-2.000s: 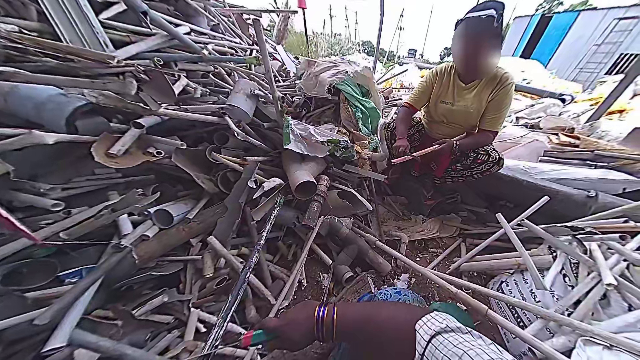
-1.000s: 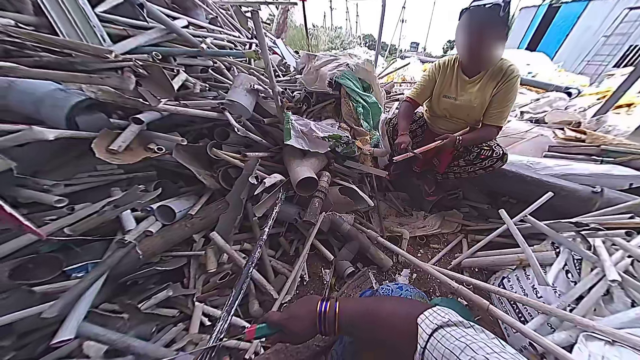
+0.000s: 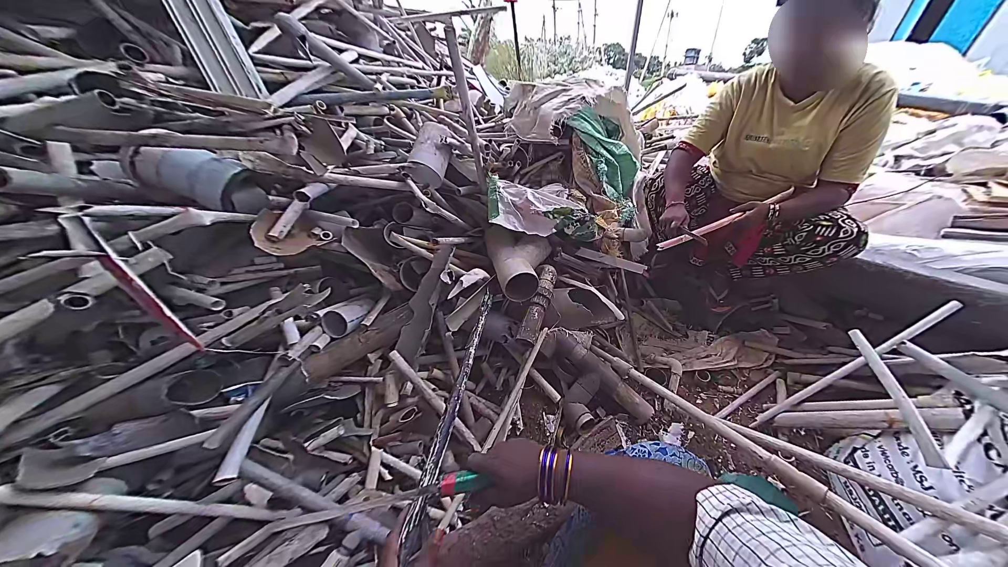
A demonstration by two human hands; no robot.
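Note:
My right hand, with bangles at the wrist, is closed on the green and red handle of a tool, probably a knife. Its thin part reaches left across a long dark, speckled pipe or strip, which slants up into the scrap pile. At the bottom edge, fingers of my left hand show around the lower end of this dark piece; the rest of that hand is out of frame. A pale thin pipe rises just beyond my right hand.
Scrap plastic pipes are heaped at the left and ahead. At the upper right a seated person holds a pale stick and a small tool. Long thin pipes cross the right side, over a printed white sack.
My right hand and the tool handle have moved slightly up along the dark piece. The other person's hands have shifted on the stick. The view has turned a little left.

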